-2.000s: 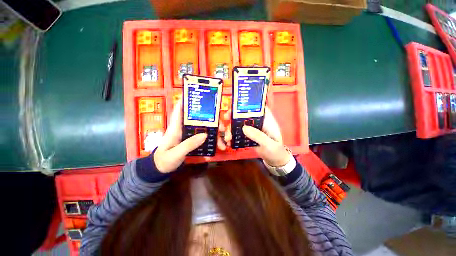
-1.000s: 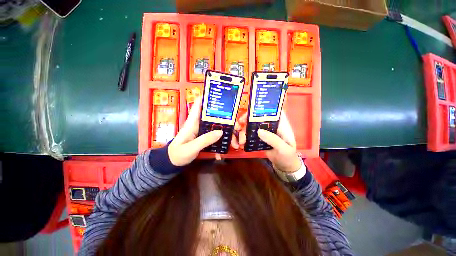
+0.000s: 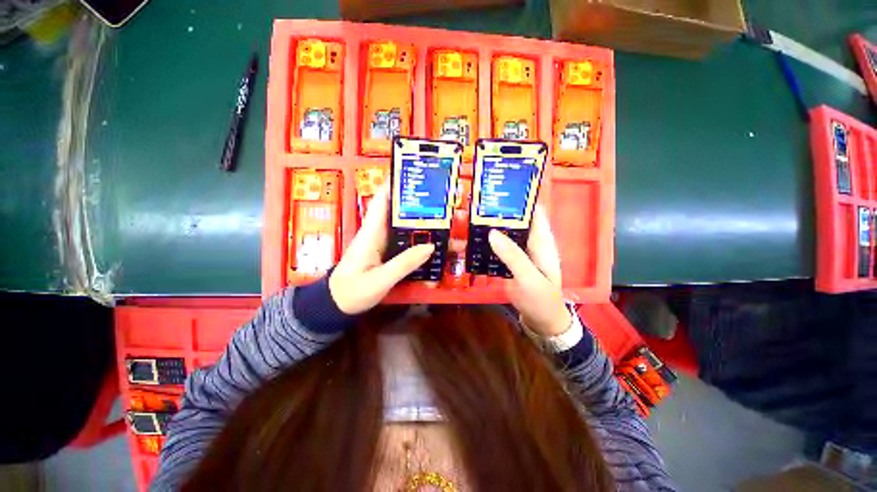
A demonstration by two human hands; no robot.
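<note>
My left hand (image 3: 362,272) holds a keypad phone (image 3: 424,192) upright, screen towards me, thumb on its keys. My right hand (image 3: 541,283) holds a second keypad phone (image 3: 506,192) beside it, thumb on the upper keys. Both screens are lit blue with a list of text lines. The phones are a small gap apart, above the red phone tray (image 3: 442,31). In the tray, orange-backed phones (image 3: 315,96) lie face down in the whole far row and in near-row slots at the left. The near row's right slot is bare. The phones and my hands hide the middle slots.
A black marker pen (image 3: 238,117) lies left of the tray on the green bench (image 3: 183,192). A brown cardboard box (image 3: 654,24) stands at the far side. Another red tray with phones (image 3: 827,259) is at the right. Red trays (image 3: 149,332) show below the bench edge. A smartphone (image 3: 113,8) is far left.
Since the earliest frame, the tray and bench have shifted right in view. The two phones now stand more upright and slightly closer to level. My right thumb has moved slightly up its keypad. Both hands keep their phones.
</note>
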